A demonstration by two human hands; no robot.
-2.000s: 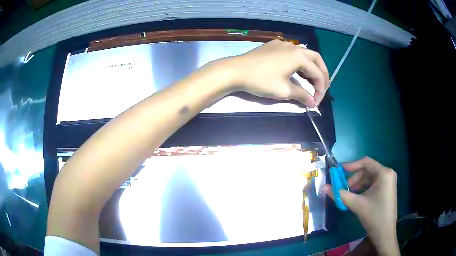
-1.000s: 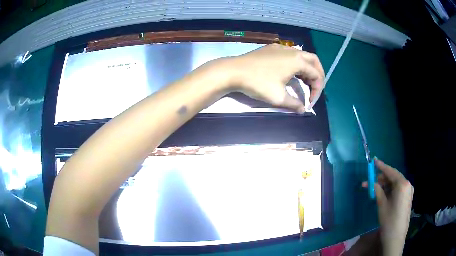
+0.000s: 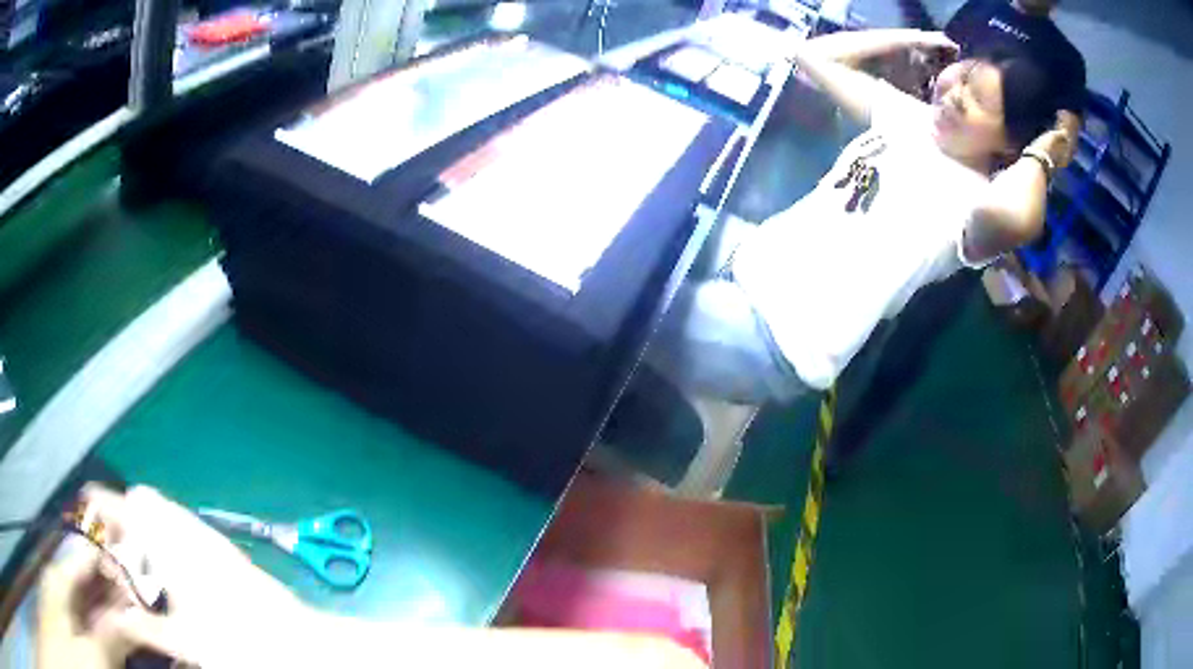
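Observation:
Both my hands are at the bottom left, blurred and close together. My right hand (image 3: 177,555) reaches in from the bottom edge over the mat. My left hand (image 3: 66,595) is partly cut off by the left edge. Small orange-gold bits, perhaps flex cable, show by the fingers; whether either hand grips them is unclear. Teal-handled scissors (image 3: 338,546) lie on the green mat (image 3: 432,490) beyond my right forearm, in no hand. A tall black foam stack (image 3: 419,320) stands beyond, with two bright panels (image 3: 576,177) on top.
A seated person in a white shirt (image 3: 870,248) is beyond the stack, arms raised; another person in dark clothes (image 3: 1014,39) is behind. An open carton (image 3: 746,562) with pink material is below the bench edge. Cartons (image 3: 1123,373) and a blue rack (image 3: 1132,170) are at right.
The view has swung right to the foam stack and aisle. The scissors have left my right hand and lie on the mat. My right hand has moved to beside my left.

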